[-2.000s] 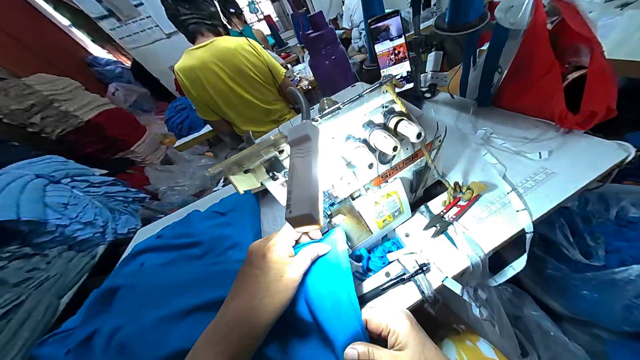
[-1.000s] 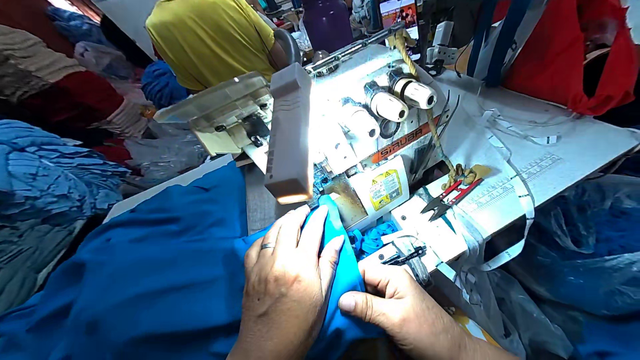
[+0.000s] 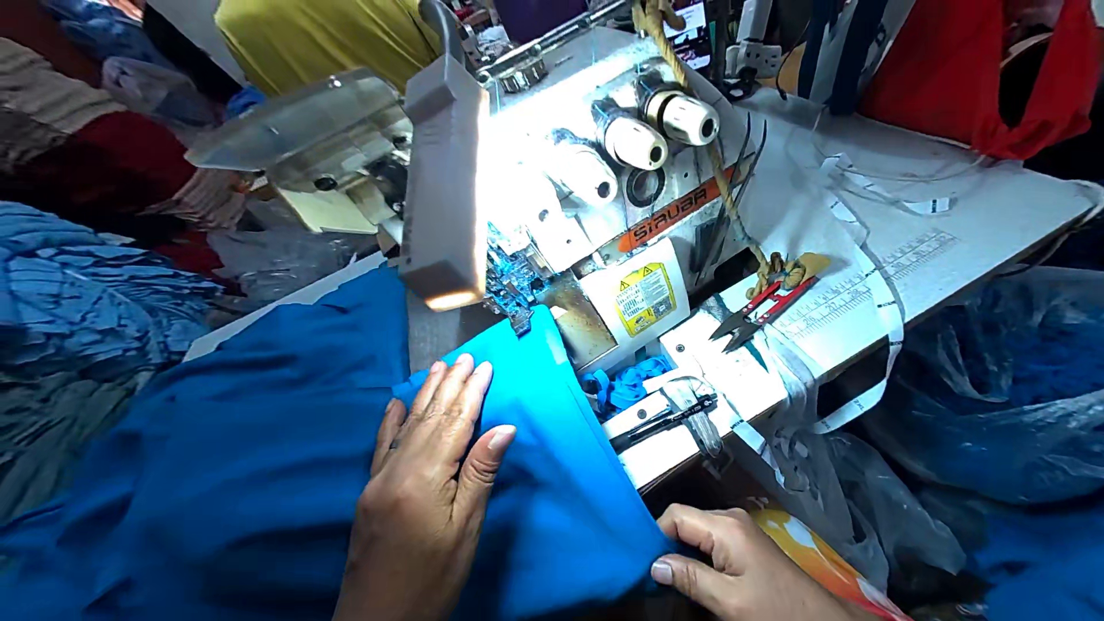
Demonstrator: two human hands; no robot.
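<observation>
Blue fabric (image 3: 552,448) lies over the bed of an overlock sewing machine (image 3: 595,147), its folded edge reaching up to the presser foot (image 3: 519,317). My left hand (image 3: 431,474) rests flat on the fabric, fingers pointing toward the foot and thumb apart. At the lower right, my right hand (image 3: 724,552) pinches the fabric's right edge between thumb and fingers. A grey lamp (image 3: 444,181) shines over the needle area and partly hides it. Blue trimmings (image 3: 634,384) lie to the right of the fabric, beside black tweezers (image 3: 664,424).
Red-handled thread snips (image 3: 763,312) lie on the white table (image 3: 975,207), with a label tape (image 3: 893,319) looping over its edge. Clear plastic bags (image 3: 992,388) stand at right, a red bag (image 3: 975,78) behind. Piled garments (image 3: 86,285) fill the left. A person in yellow (image 3: 328,39) sits beyond.
My right hand has moved down and right, away from the machine, still holding the fabric edge. My left hand now lies flatter, and more of the fabric's folded edge shows. The view has moved closer.
</observation>
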